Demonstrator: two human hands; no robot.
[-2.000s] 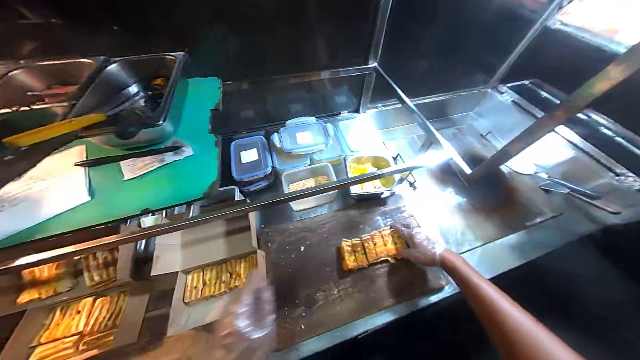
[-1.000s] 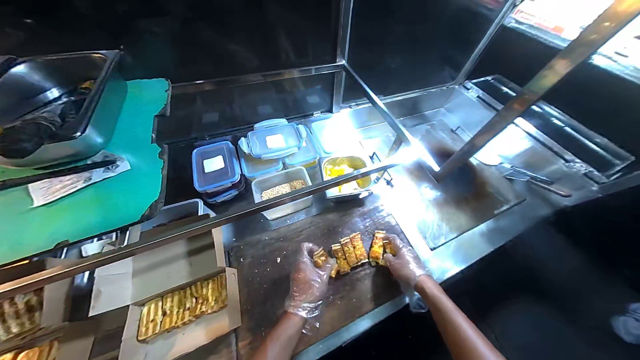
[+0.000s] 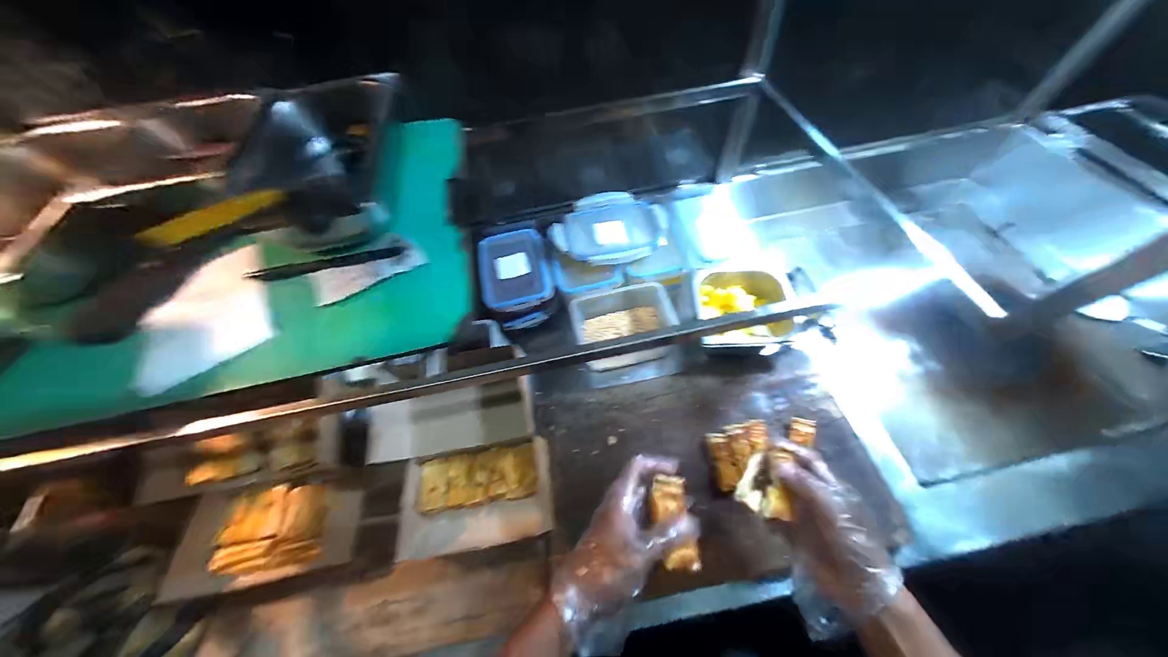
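My left hand point(image 3: 620, 538), in a clear plastic glove, holds a browned strip of filled, toasted food point(image 3: 671, 520) between thumb and fingers, above the dark board point(image 3: 602, 411). Also gloved, my right hand point(image 3: 826, 529) grips another cut piece point(image 3: 776, 488) with a pale filling showing. Just behind it, several cut strips point(image 3: 735, 447) rest side by side on the board. To the left of my left hand, an open cardboard box point(image 3: 538, 511) holds a row of similar strips point(image 3: 479, 476). The picture is somewhat blurred.
Further left is another open box with strips point(image 3: 269, 529). A metal rail point(image 3: 511, 367) crosses above the board. Behind it stand lidded containers point(image 3: 516, 269), a tub of crumbs or grain point(image 3: 620, 324) and a tub of yellow food point(image 3: 739, 297). A green board point(image 3: 429, 219) bears a dark-handled utensil; a griddle lies right.
My left hand has lifted a strip away from the row. My right hand now holds a piece too, and the strips no longer lie in one line. The view has swung left.
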